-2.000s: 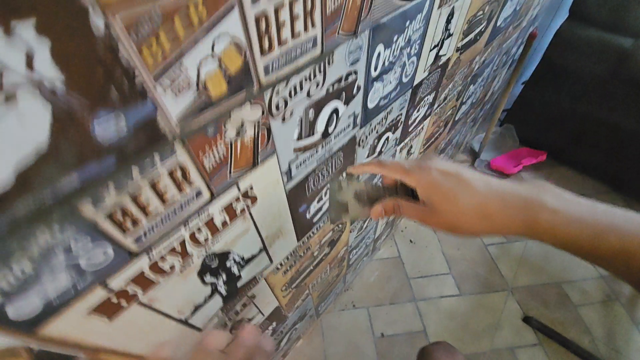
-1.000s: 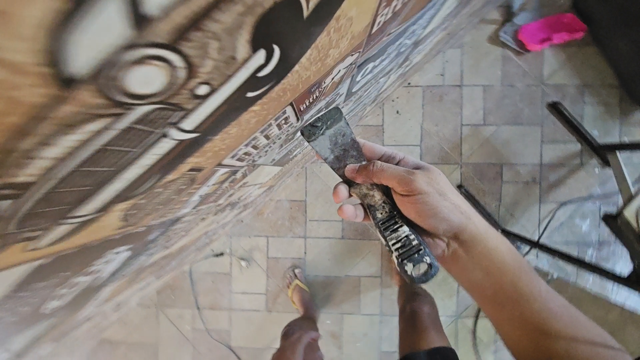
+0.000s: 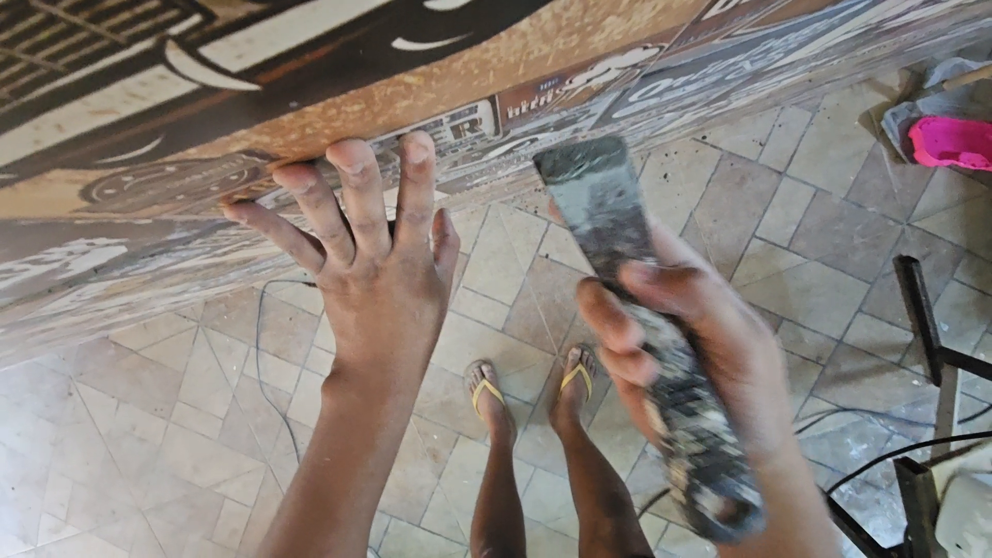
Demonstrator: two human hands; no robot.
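My left hand (image 3: 372,232) is spread, its fingertips against a wall covering (image 3: 434,70) printed with vintage-style car and beer signs. It holds nothing. My right hand (image 3: 697,318) grips a worn scraper (image 3: 601,209) by its dark, crusted handle, the thumb lying near the base of the blade. The flat metal blade points up toward the lower part of the wall, and its end bears dark residue. Whether the blade touches the wall cannot be told. The right hand is slightly blurred.
Below is a tiled floor (image 3: 504,256), where my feet stand in yellow-strapped flip-flops (image 3: 486,387). A pink plastic tray (image 3: 949,143) lies at the upper right. Dark metal frame legs (image 3: 918,318) stand at the right. A thin cable (image 3: 260,364) runs over the floor at the left.
My left hand, out of view one second ago, is now spread against the wall. The scraper stays in my right hand. The view has tilted down from the wall toward the floor since two seconds ago.
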